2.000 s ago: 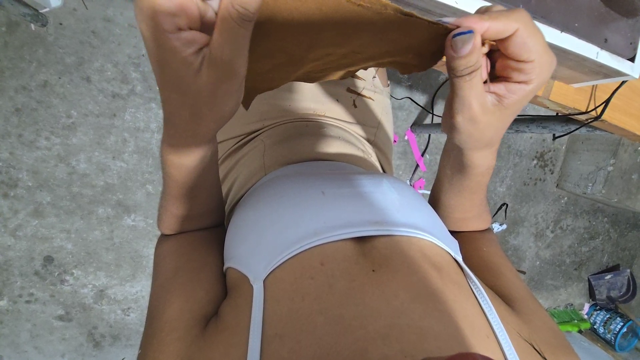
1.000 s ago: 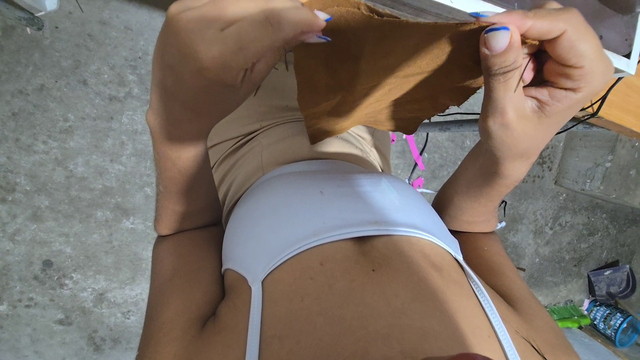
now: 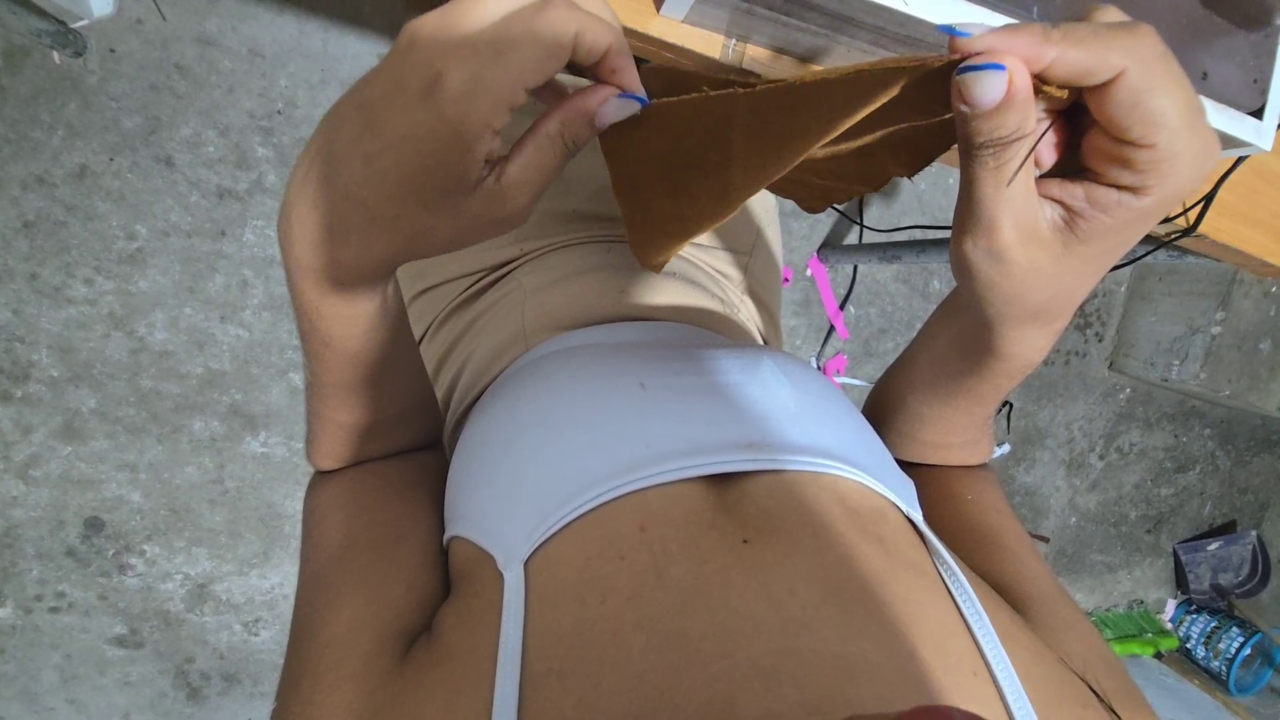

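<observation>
A piece of brown fabric (image 3: pixel 720 150) is stretched between my two hands, above my lap and beside the table. My left hand (image 3: pixel 480 130) pinches its left end between thumb and index finger. At the other end, my right hand (image 3: pixel 1060 130) grips the upper edge between thumb and index finger. The cloth is folded over, with one pointed corner hanging down near my left hand and frayed threads along its edges. A dark thread shows against my right palm.
A wooden table (image 3: pixel 1240 215) with a white-edged surface (image 3: pixel 1235 125) runs along the top right. Black cables (image 3: pixel 1200 215) and a metal bar (image 3: pixel 890 252) lie below it. Pink strips (image 3: pixel 827 295) are by my legs. A green-bristled brush (image 3: pixel 1135 632) and a blue patterned container (image 3: pixel 1222 645) sit at lower right.
Both hands have shifted to the right with the brown fabric between them. The cloth, spread flatter a second ago, now shows a diagonal fold and a narrower hanging corner.
</observation>
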